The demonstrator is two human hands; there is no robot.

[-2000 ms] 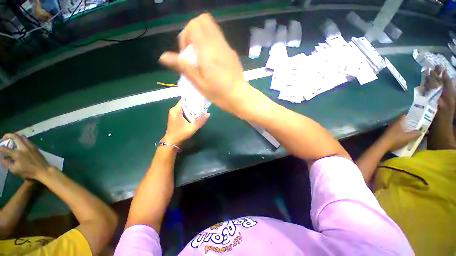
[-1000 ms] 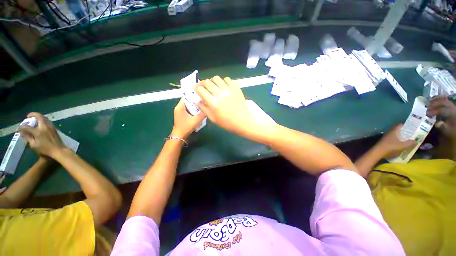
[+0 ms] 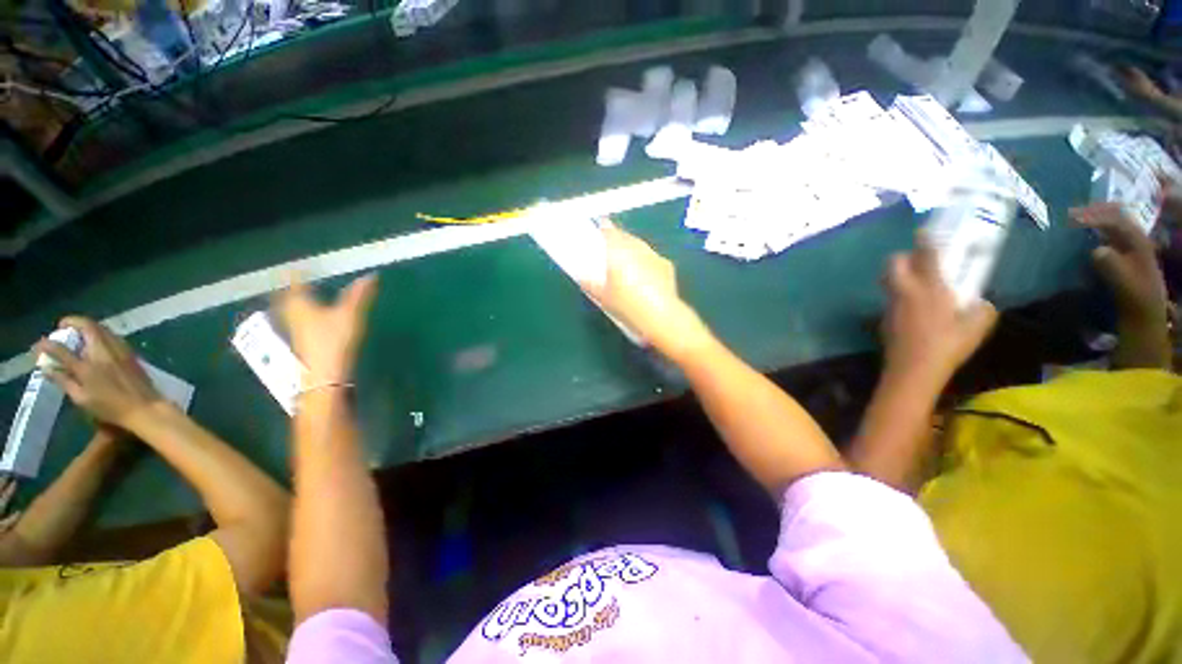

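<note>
A closed white carton (image 3: pixel 266 359) lies on the green worktop at the left, just beside my left hand and wrist. My left hand (image 3: pixel 327 324) is over the worktop with fingers and thumb spread, slightly blurred, holding nothing. My right hand (image 3: pixel 633 279) is closed over a long white flat piece (image 3: pixel 565 244) at the pale strip in front of me. The hand covers part of this piece; I cannot tell if it is paper or a carton. A fanned pile of white printed papers (image 3: pixel 791 188) lies to the right.
Greyish translucent packs (image 3: pixel 659 110) lie on the dark belt beyond the pale strip (image 3: pixel 376 250). A thin yellow strip (image 3: pixel 473 219) lies by it. At left, a person's hands (image 3: pixel 110 376) hold a carton. At right, a person's blurred hand (image 3: pixel 927 311) holds a white carton (image 3: pixel 972 247).
My hands have moved apart. The carton they held is gone from them; one now lies by my left hand. My right hand is on the white piece. The right neighbour's carton has moved left.
</note>
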